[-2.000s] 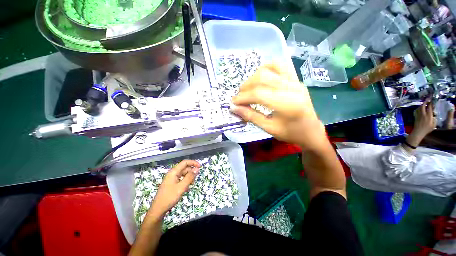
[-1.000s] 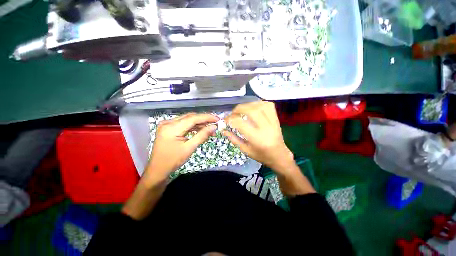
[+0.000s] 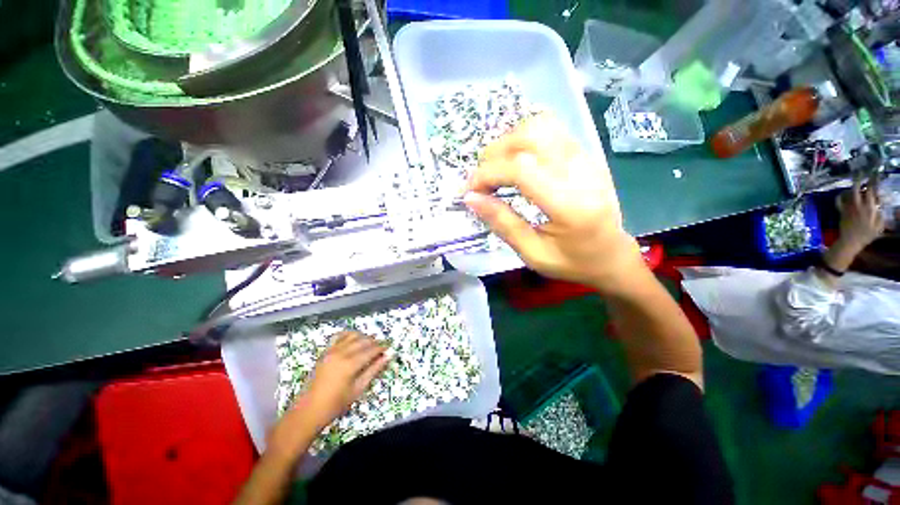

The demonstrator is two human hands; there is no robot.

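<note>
My right hand (image 3: pixel 553 202) is at the right end of the silver machine (image 3: pixel 326 232), thumb and index finger close together at its metal block (image 3: pixel 414 207). Whether a part is between the fingertips cannot be told. My left hand (image 3: pixel 345 373) rests in the near parts tub (image 3: pixel 484 345), fingers down among small white-and-green parts (image 3: pixel 424 345); a held part cannot be made out. The far parts tub (image 3: pixel 582 128) stands behind my right hand with similar parts in it.
A steel bowl feeder (image 3: pixel 217 113), green inside, stands behind the machine. Small clear bins (image 3: pixel 681 133) and an orange bottle (image 3: pixel 765 122) lie to the right. A red stool (image 3: pixel 173 439) is at lower left. Another person's hand (image 3: pixel 862 215) shows at far right.
Since one second ago, when both hands met over the near tub, my right hand has moved up to the machine's right end and my left hand down into the parts. The view has shifted.
</note>
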